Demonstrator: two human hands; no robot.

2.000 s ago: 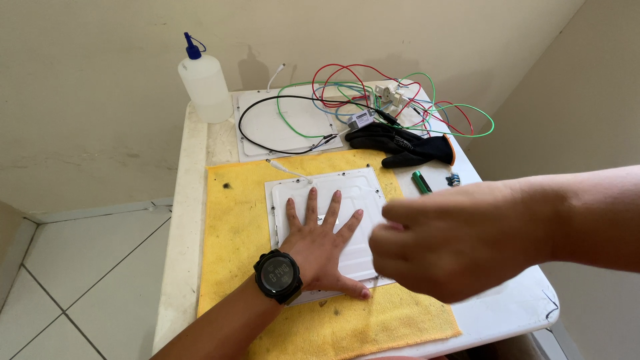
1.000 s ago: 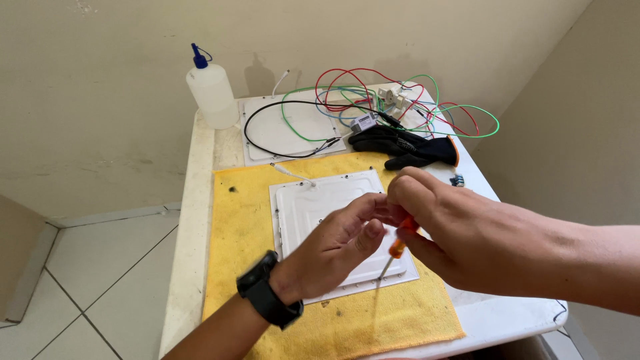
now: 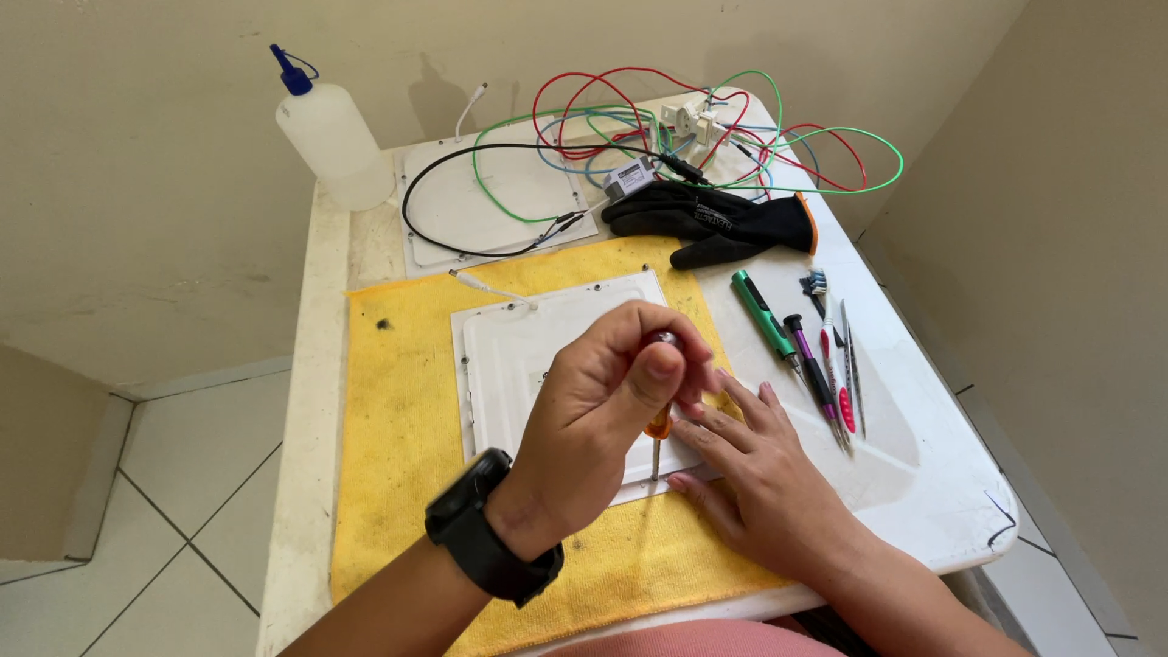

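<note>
My left hand (image 3: 607, 401), with a black watch (image 3: 484, 520) at the wrist, is closed around the orange handle of a screwdriver (image 3: 657, 427). The shaft points down, its tip at a screw on the near edge of a white square LED panel light (image 3: 511, 356). My right hand (image 3: 757, 456) rests with spread fingers on the panel's near right corner and the yellow cloth (image 3: 392, 438) under it. A short white lead (image 3: 493, 290) comes off the panel's far edge. Part of the panel is hidden behind my left hand.
Right of the cloth lie a green pen-like tool (image 3: 763, 315), a purple-black screwdriver (image 3: 810, 365), a toothbrush (image 3: 829, 347) and tweezers (image 3: 851, 356). Behind are a black glove (image 3: 721, 219), tangled wires, an LED driver (image 3: 628, 179), a second panel (image 3: 493, 192) and a plastic bottle (image 3: 338, 141).
My left hand lay flat on the panel two seconds ago; now it holds the screwdriver, which was between both hands one second ago. My right hand has moved down onto the panel's corner.
</note>
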